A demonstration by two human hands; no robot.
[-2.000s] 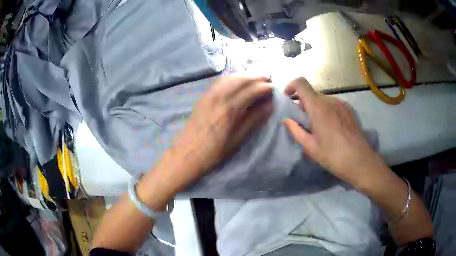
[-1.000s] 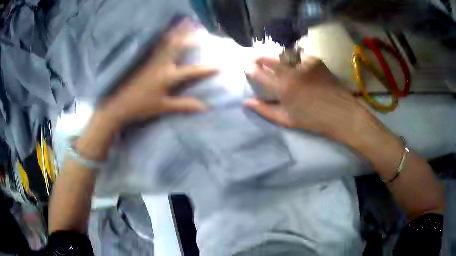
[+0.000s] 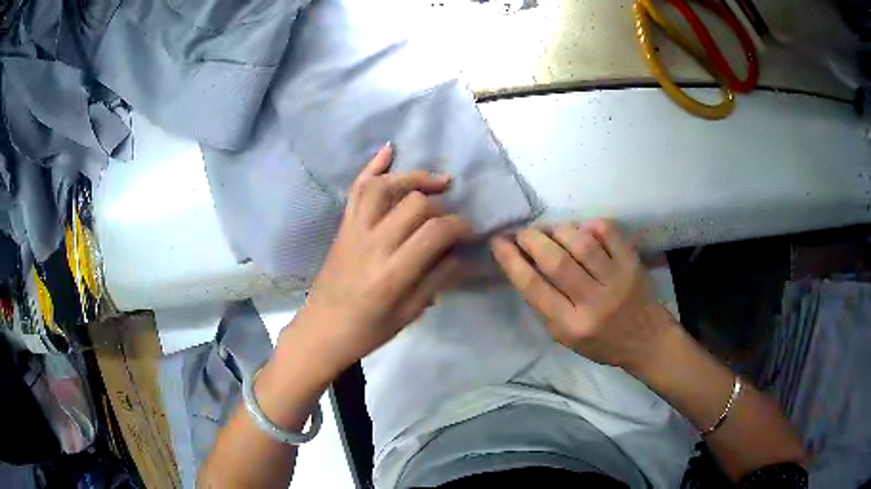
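A grey cloth panel [image 3: 430, 134] lies on the white table in front of me, with a straight edge running down its right side to a corner. My left hand [image 3: 392, 229] rests on the panel's lower part, fingers spread, with the thumb and forefinger apart. My right hand [image 3: 573, 277] is at the panel's lower right corner, fingertips bent together at the cloth's edge near the table's front. The cloth under both hands is partly hidden, and the right fingertips are slightly blurred.
Scissors with red and yellow handles [image 3: 707, 57] lie at the upper right on the machine bed [image 3: 554, 48]. Loose grey cloth pieces [image 3: 191, 67] are heaped at the upper left. Pale cloth [image 3: 477, 353] covers my lap. Brown cartons [image 3: 134, 401] stand at the lower left.
Both hands have moved down from the needle area to the table's front edge. The panel now lies flatter, away from the needle. The view has tilted down, so the machine head is out of sight.
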